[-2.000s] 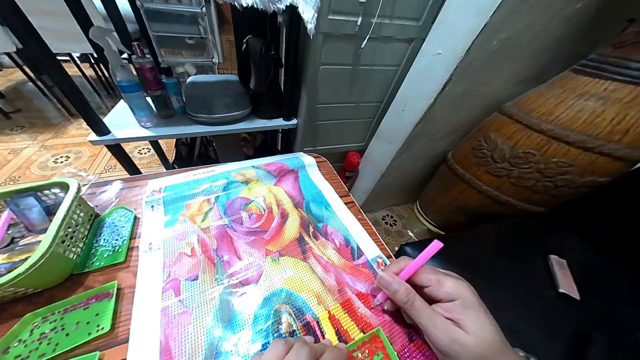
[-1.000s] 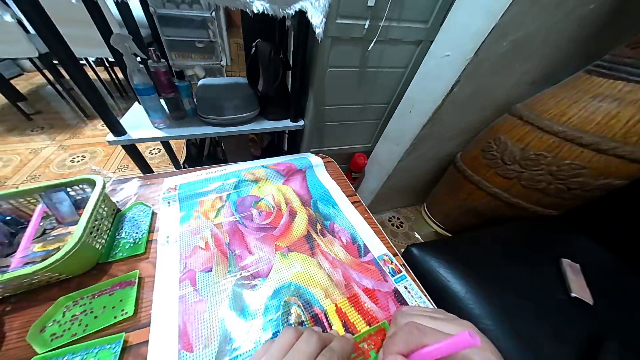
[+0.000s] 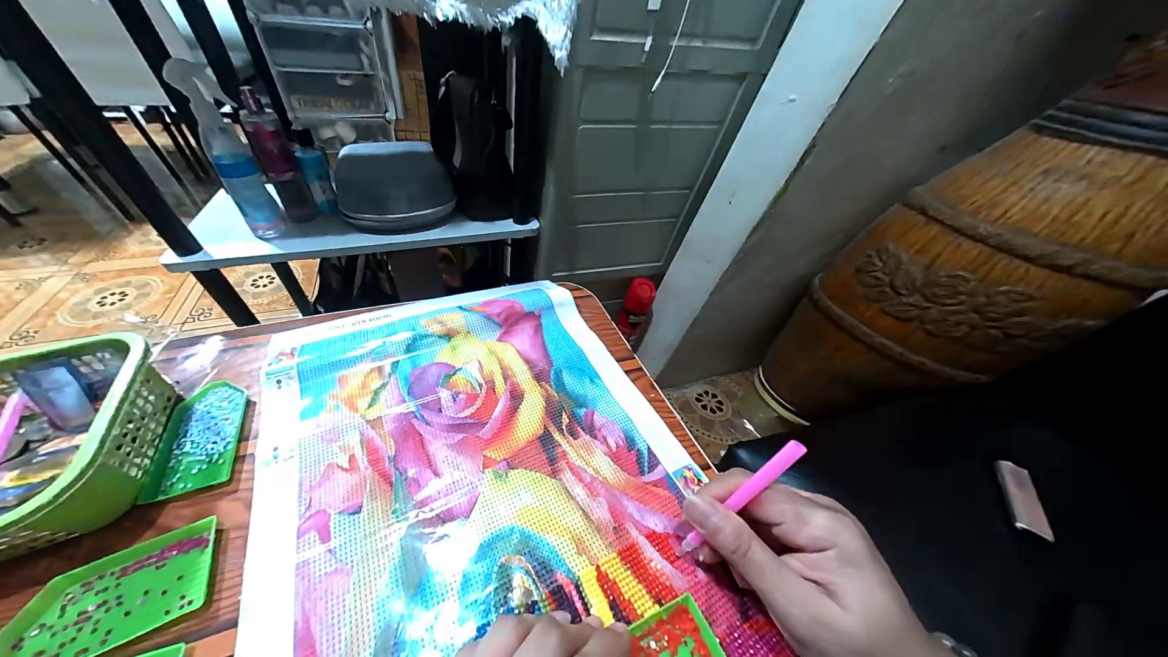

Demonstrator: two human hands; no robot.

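Note:
A diamond painting canvas (image 3: 438,438) with a multicoloured rose pattern lies on the wooden table. My right hand (image 3: 803,557) grips a pink applicator pen (image 3: 748,488), its tip at the canvas near the lower right, by the red part. At the bottom edge my left hand (image 3: 547,637) rests on the canvas, its fingers curled beside a small green tray (image 3: 680,630) of red drills; most of that hand is out of view, so its hold on the tray cannot be told. Further left are a green tray of blue drills (image 3: 203,436) and a green tray of dark pink drills (image 3: 137,584).
A green plastic basket (image 3: 119,456) holding packets stands at the table's left. Behind the table, a shelf (image 3: 301,242) carries a spray bottle (image 3: 239,173), other bottles and a grey case (image 3: 394,187). A black seat (image 3: 931,511) and a carved wooden barrel-like object (image 3: 967,283) are at right.
One second ago my right hand was down by the small green tray; now it is up and to the right over the canvas, the pink pen still in it. My left hand remains near the tray.

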